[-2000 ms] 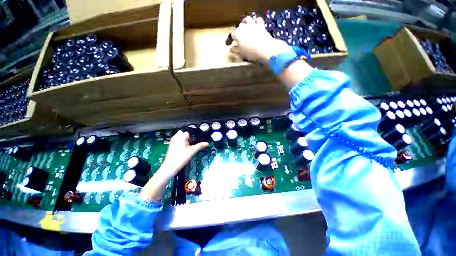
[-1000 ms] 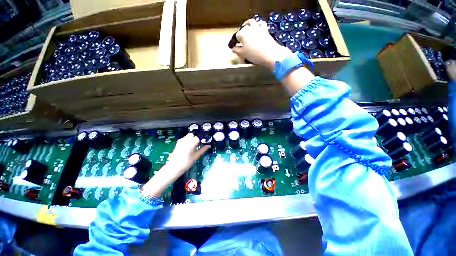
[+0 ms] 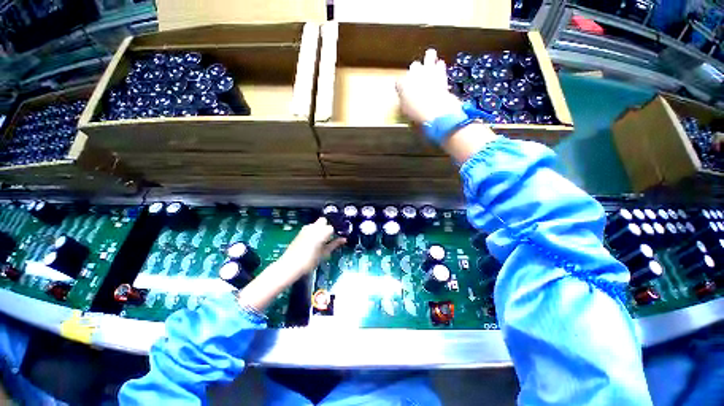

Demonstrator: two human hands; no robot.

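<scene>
My left hand (image 3: pixel 308 252) is at the back left of the middle circuit board (image 3: pixel 373 289), its fingers on a black capacitor (image 3: pixel 341 225) at the left end of the second row. Several capacitors with pale tops (image 3: pixel 390 212) stand in a row along the board's back edge. My right hand (image 3: pixel 425 91) is in the right open carton (image 3: pixel 437 135), at the left edge of the loose black capacitors (image 3: pixel 508 87). Its fingertips are partly hidden, so I cannot tell if it holds one.
A second carton (image 3: pixel 198 136) of capacitors stands to the left, with smaller boxes at the far left (image 3: pixel 48 174) and right (image 3: pixel 655 147). Other boards (image 3: pixel 198 238) lie along the line. A metal rail (image 3: pixel 381 349) runs in front. Copper-red coils (image 3: pixel 441 312) sit near the front edge.
The view has tilted up, so cartons and boards sit lower in the picture. The dark capacitor seen at my right fingers one second ago no longer shows. My left hand stays at the same capacitor.
</scene>
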